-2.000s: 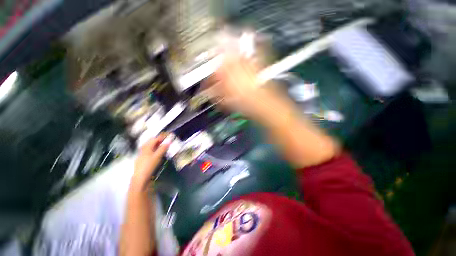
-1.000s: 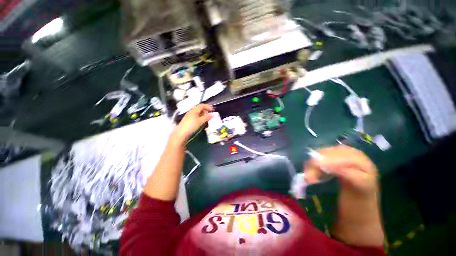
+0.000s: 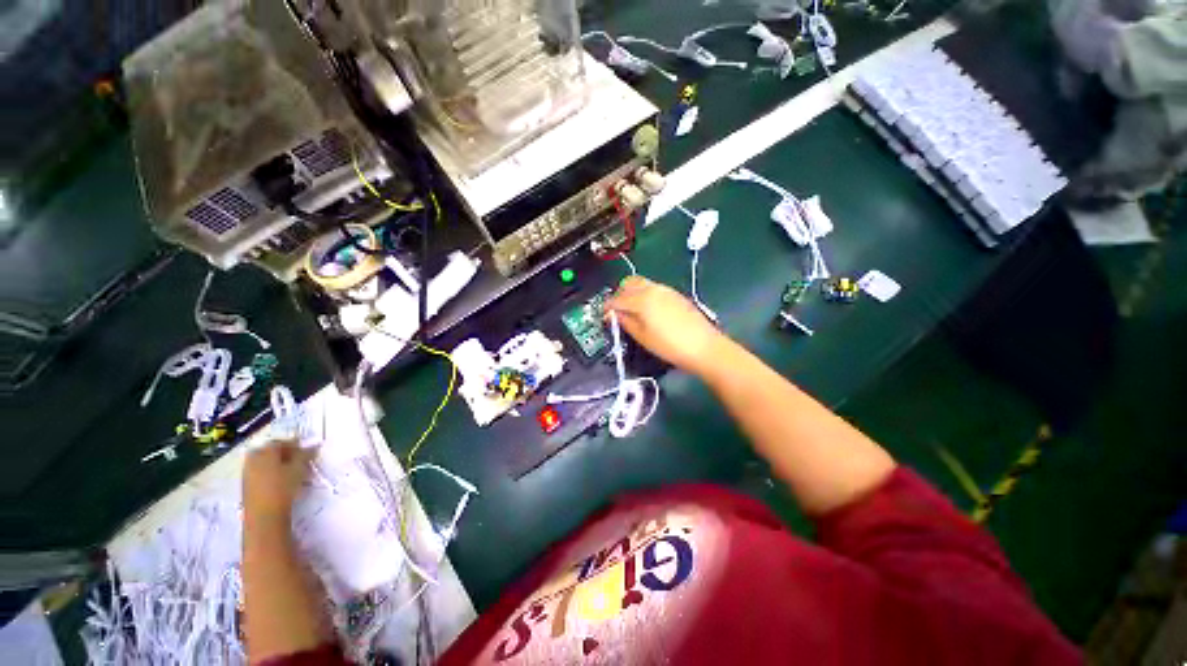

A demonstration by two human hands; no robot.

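My right hand (image 3: 657, 319) is at the right edge of the green test board (image 3: 588, 328), its fingers closed round the end of a white output cable (image 3: 617, 354). The looped part of the cable lies on the black fixture base (image 3: 534, 306). A charger board assembly (image 3: 510, 381) with yellow and blue parts sits at the white test socket (image 3: 479, 390). My left hand (image 3: 279, 471) is over the white sheet beside the assembly pile (image 3: 169, 586); its fingers are blurred near a white piece, and its grip is unclear.
A red switch (image 3: 549, 419) and thin dark stick (image 3: 560, 452) are at the fixture front. A bench instrument (image 3: 566, 215) and a vented instrument (image 3: 241, 202) stand behind. Loose assemblies (image 3: 801, 219) lie right, white housings in rows (image 3: 957, 137) far right. A yellow wire (image 3: 449, 390) crosses left.
My left hand has moved from the test socket left to the white sheet. My right hand has moved from the front right to the test board, with the white cable. The view has turned.
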